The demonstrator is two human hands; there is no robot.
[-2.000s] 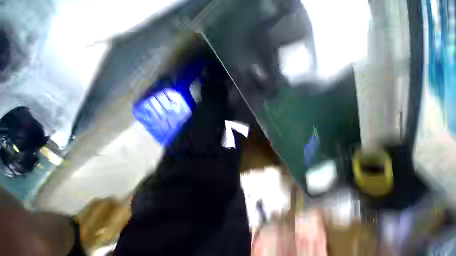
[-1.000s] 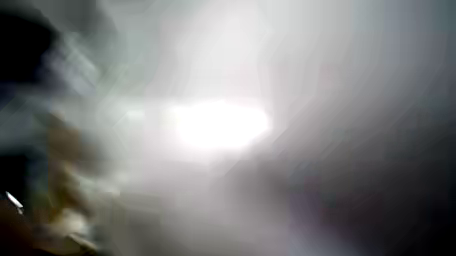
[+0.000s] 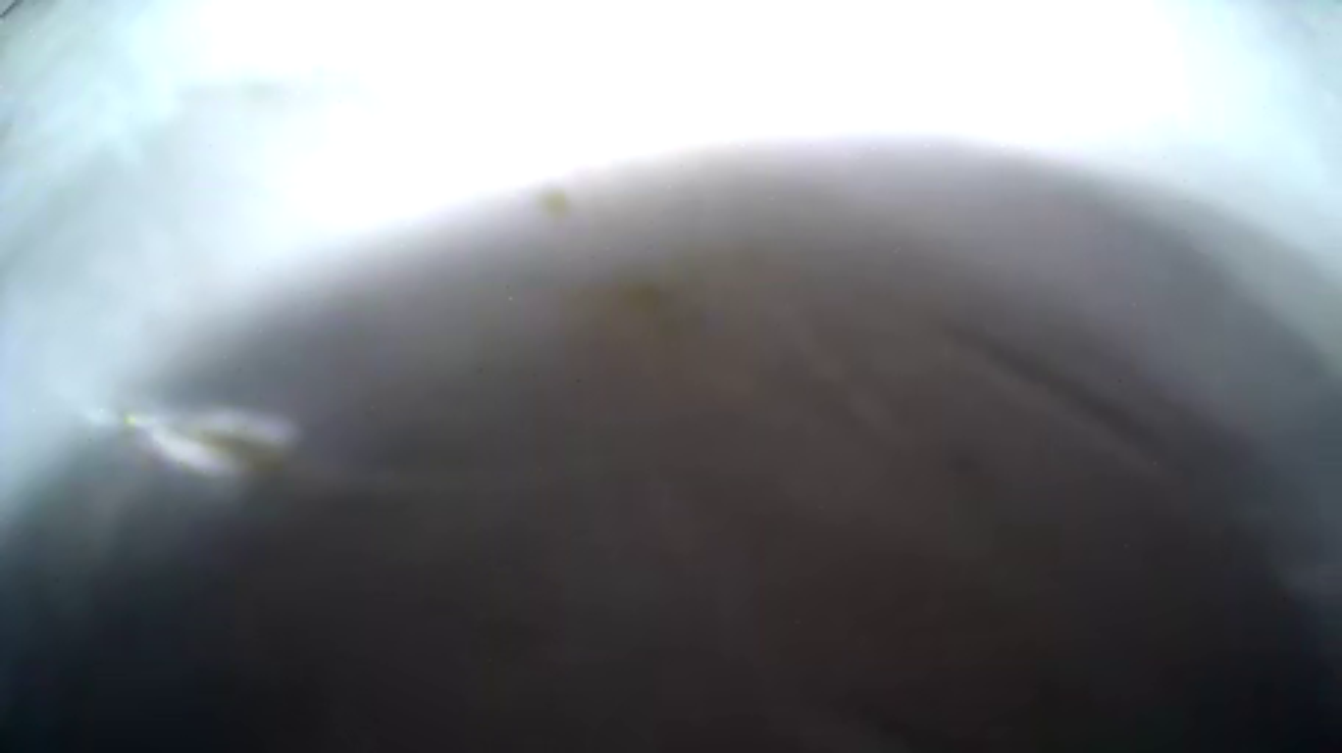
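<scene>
A large, blurred grey-brown surface (image 3: 707, 486) fills the middle and bottom of the view, very close to the camera. I cannot tell what it is. A small bright whitish streak (image 3: 221, 441) shows at its left side. Neither of my hands can be made out, and no tool or workpiece can be recognised.
A washed-out white glow (image 3: 736, 66) spans the top. Pale bluish-white blurred areas lie at the upper left and upper right. Nothing else can be made out.
The bench, yellow ring and blue patch seen two seconds ago are out of view. The bright blur of one second ago has given way to a dark rounded surface.
</scene>
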